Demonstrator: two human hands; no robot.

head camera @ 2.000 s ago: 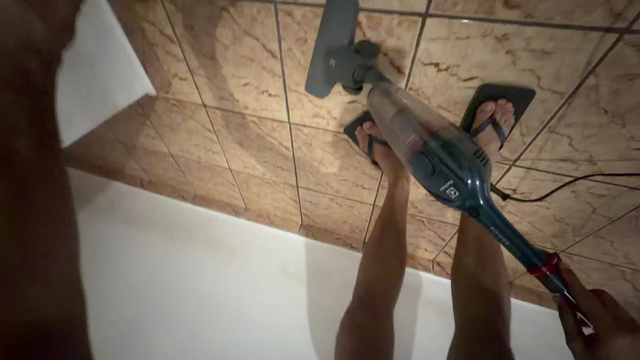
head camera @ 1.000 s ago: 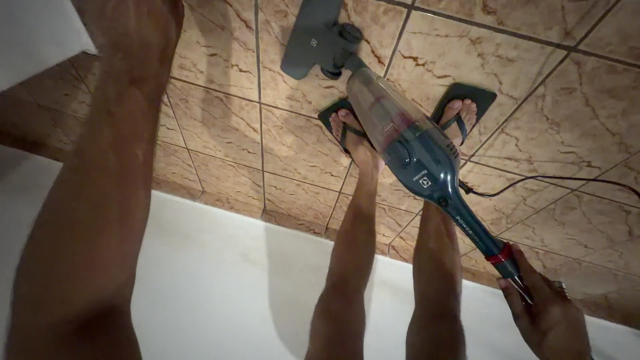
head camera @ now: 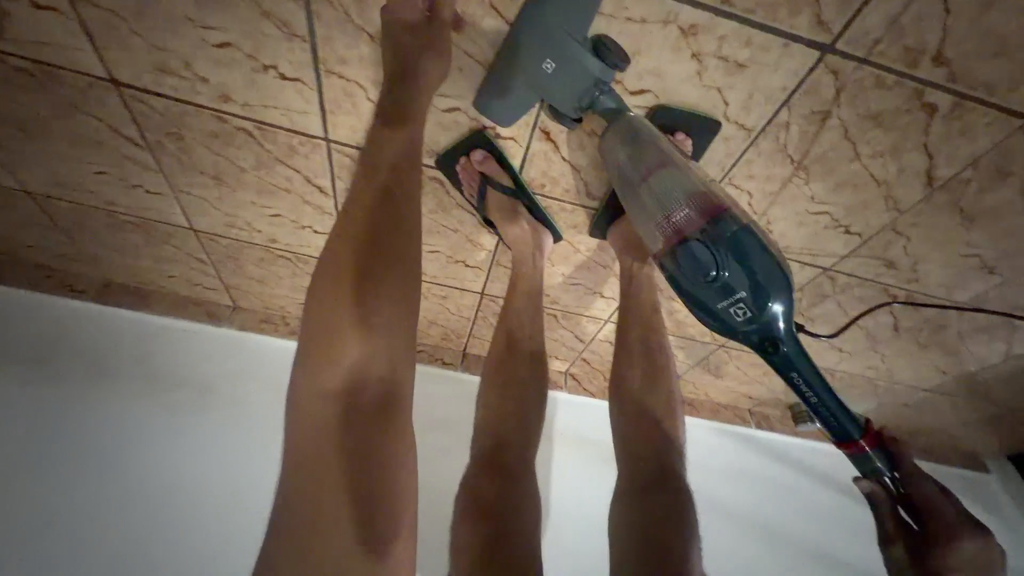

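Observation:
A dark teal Electrolux stick vacuum cleaner (head camera: pixel 724 268) lies diagonally across the view, with its clear dust container toward the floor head. My right hand (head camera: pixel 932 512) is closed around its handle at the lower right. The grey floor nozzle (head camera: pixel 540 64) rests on the tiles at the top centre. To the left of the nozzle, my left arm reaches up the view, and my left hand (head camera: pixel 420 40) is partly cut off by the top edge. Its fingers are mostly hidden, so whether it holds anything cannot be told.
My feet stand in dark flip-flops (head camera: pixel 472 172) on the brown-veined tile floor (head camera: pixel 904 160), close to the nozzle. A black power cord (head camera: pixel 920 304) runs from the vacuum to the right edge. Behind my legs is a white wall (head camera: pixel 144 432) with a tiled skirting.
My left arm has come further into view and now extends beside the nozzle. The white object at the upper left is out of sight. My right hand keeps hold of the handle.

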